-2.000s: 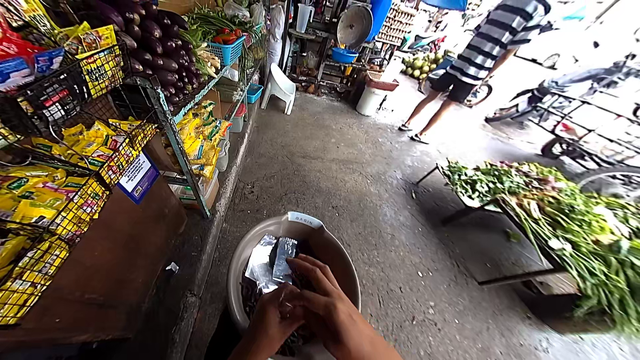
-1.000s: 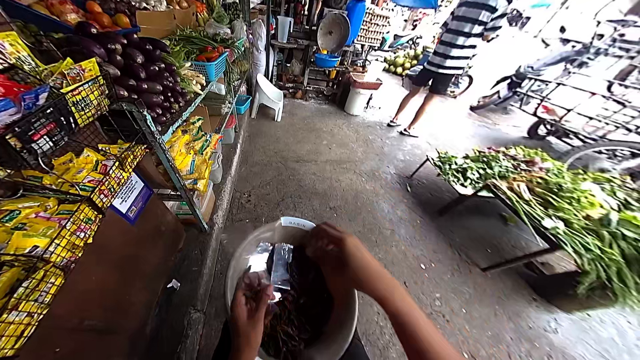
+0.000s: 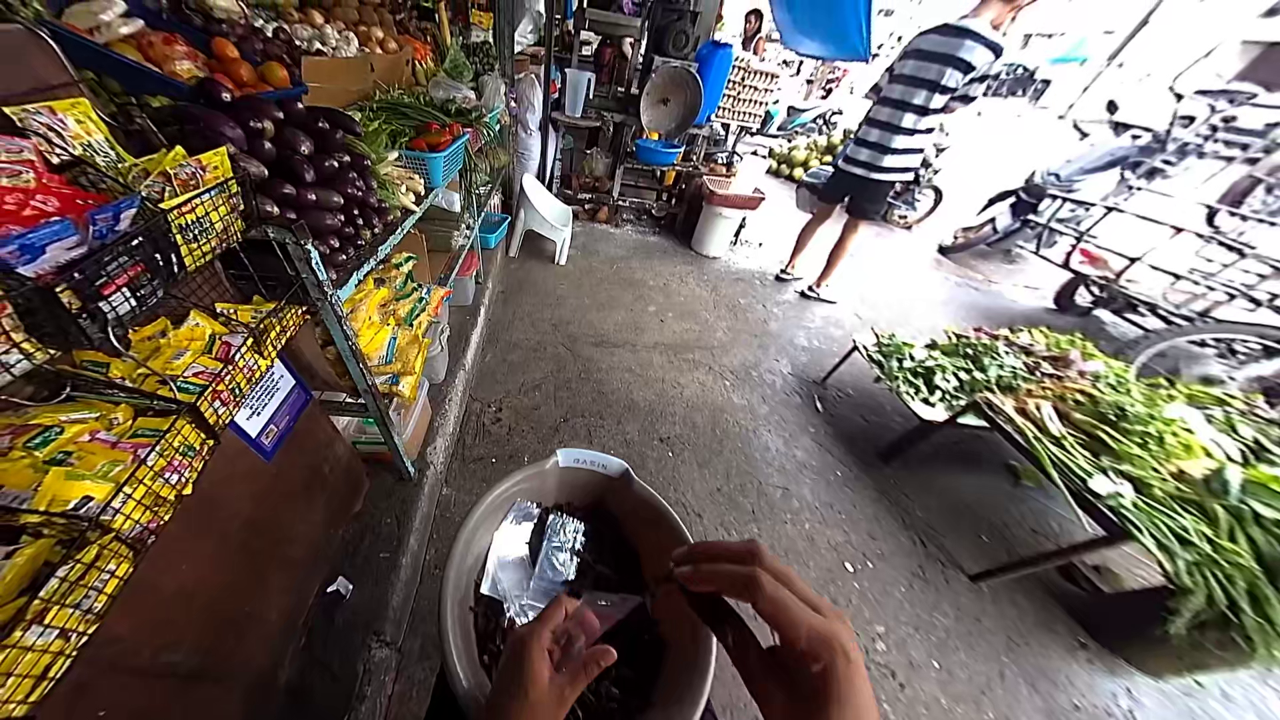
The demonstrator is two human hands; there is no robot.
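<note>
A grey plastic basin [image 3: 575, 470] stands low in front of me, holding dark, dried-looking pieces [image 3: 625, 655] that I cannot identify. Clear plastic bags [image 3: 535, 560] lie on them at the basin's left side. My left hand [image 3: 550, 655] holds a small clear plastic bag [image 3: 605, 608] over the basin, its fingers around the lower end. To the right, my right hand [image 3: 770, 620] is raised above the basin's right rim, its thumb and fingertips pinched together near a small dark piece; whether it grips that piece is hard to tell.
At the left, a wire rack [image 3: 150, 500] holds yellow packets, and eggplants [image 3: 300, 170] are piled behind. Leafy greens [image 3: 1100, 410] cover a low table at the right. A white plastic chair [image 3: 541, 220] stands ahead, and a person in a striped shirt [image 3: 890, 110] is farther off.
Both hands were together over the basin two seconds ago, then parted. Since one second ago, my left hand has moved right over the basin, and my right hand has come lower.
</note>
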